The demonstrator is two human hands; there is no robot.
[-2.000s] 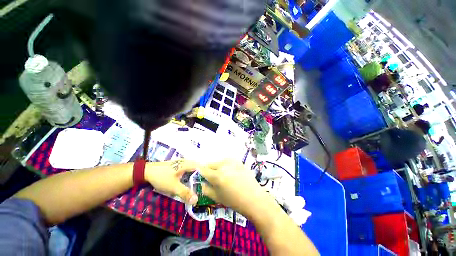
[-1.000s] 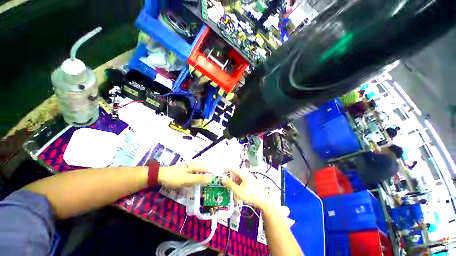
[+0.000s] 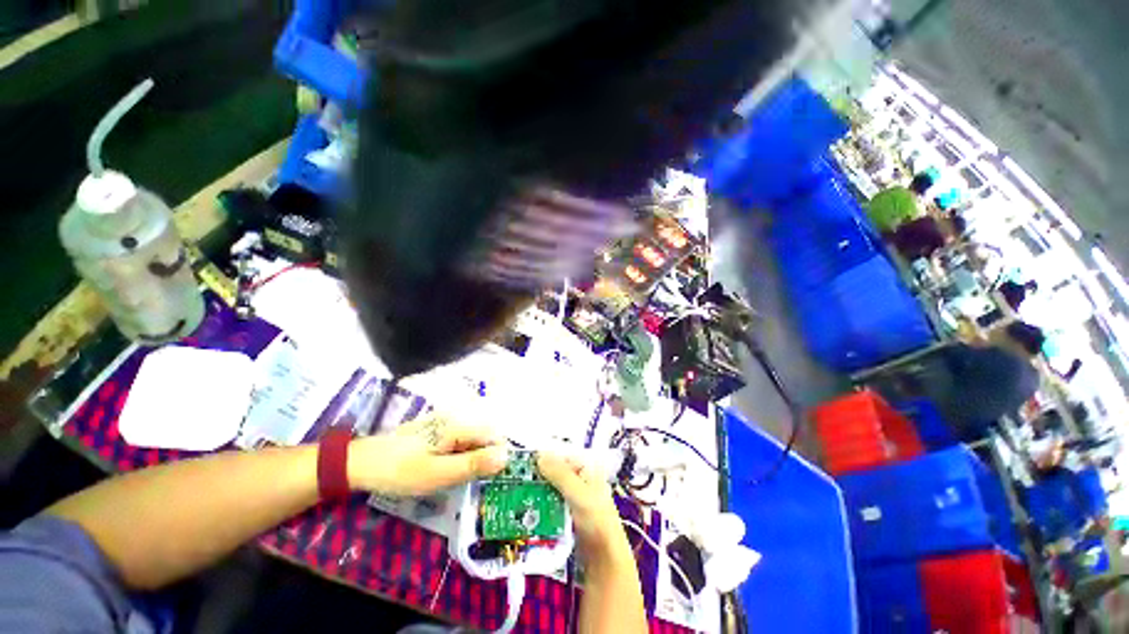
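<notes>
The white lower housing [image 3: 568, 552] lies on the patterned mat at the lower middle, with the green main circuit board [image 3: 525, 510] in it. Thin red and dark wires sit at its near end, and the white cable [image 3: 513, 599] leaves from there. My left hand [image 3: 427, 457] reaches in from the left, its fingertips at the board's far edge. My right hand [image 3: 579, 487] is at the right of the same edge, its fingertips near those of my left hand. A small green part shows between the fingertips. Whether the fingers grip it or the board is not clear.
The white housing cover [image 3: 188, 398] and white sheets lie at left, below the solvent bottle [image 3: 134, 263]. A large dark blurred shape [image 3: 495, 136] blocks the top middle. Crumpled tissue [image 3: 731, 554] and a blue bin [image 3: 786, 520] are at right. The red-digit display [image 3: 656, 258] stands behind.
Two seconds ago my hands covered most of the board; now it shows, lying in the housing. Since one second ago my fingertips have come closer together at its far edge. The dark shape has shifted left.
</notes>
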